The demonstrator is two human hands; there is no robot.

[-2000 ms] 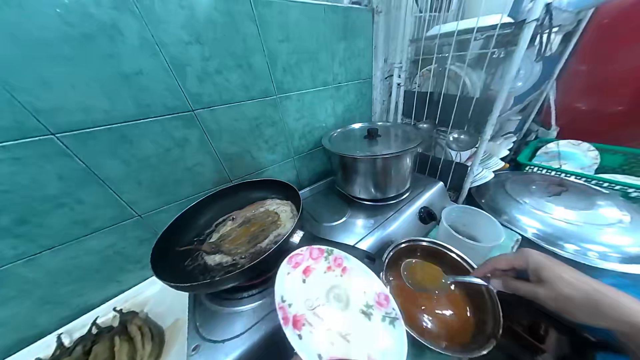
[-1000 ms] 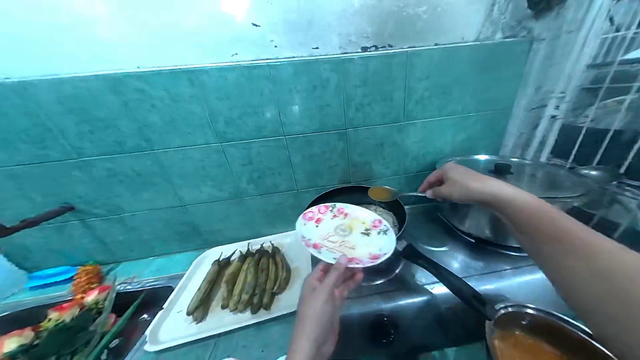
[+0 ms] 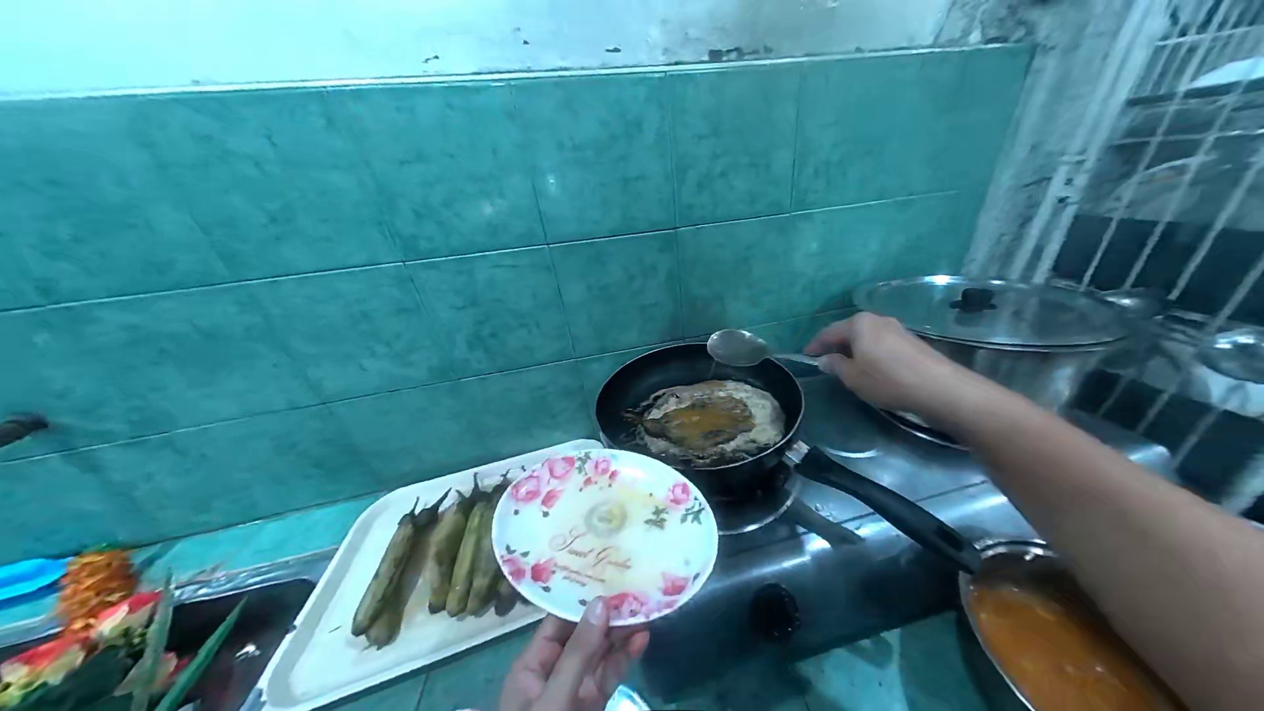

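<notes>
My left hand (image 3: 578, 657) grips the near rim of a floral plate (image 3: 604, 538), tilted toward me and wet with a yellowish film. My right hand (image 3: 874, 360) holds a metal spoon (image 3: 739, 348) by its handle, the bowl above the far edge of a black frying pan (image 3: 632, 395). In the pan lies a flattened eggplant in egg (image 3: 706, 420), with orange-brown liquid on top. A metal bowl of orange egg mixture (image 3: 1052, 642) stands at the lower right, below my right forearm. Several cooked eggplants (image 3: 459, 553) lie on a white tray (image 3: 326, 632), partly behind the plate.
The pan's black handle (image 3: 889, 504) points toward the bowl across the steel gas stove (image 3: 691, 592). A large lidded pot (image 3: 1027, 346) stands on the right burner beside a white wire rack (image 3: 1175, 197). A sink (image 3: 267, 632) and artificial flowers (image 3: 99, 632) are at the left.
Two seconds ago the spoon was in the metal bowl; now it is over the pan. Between one second ago and now, orange liquid has left the spoon. The view has swung left.
</notes>
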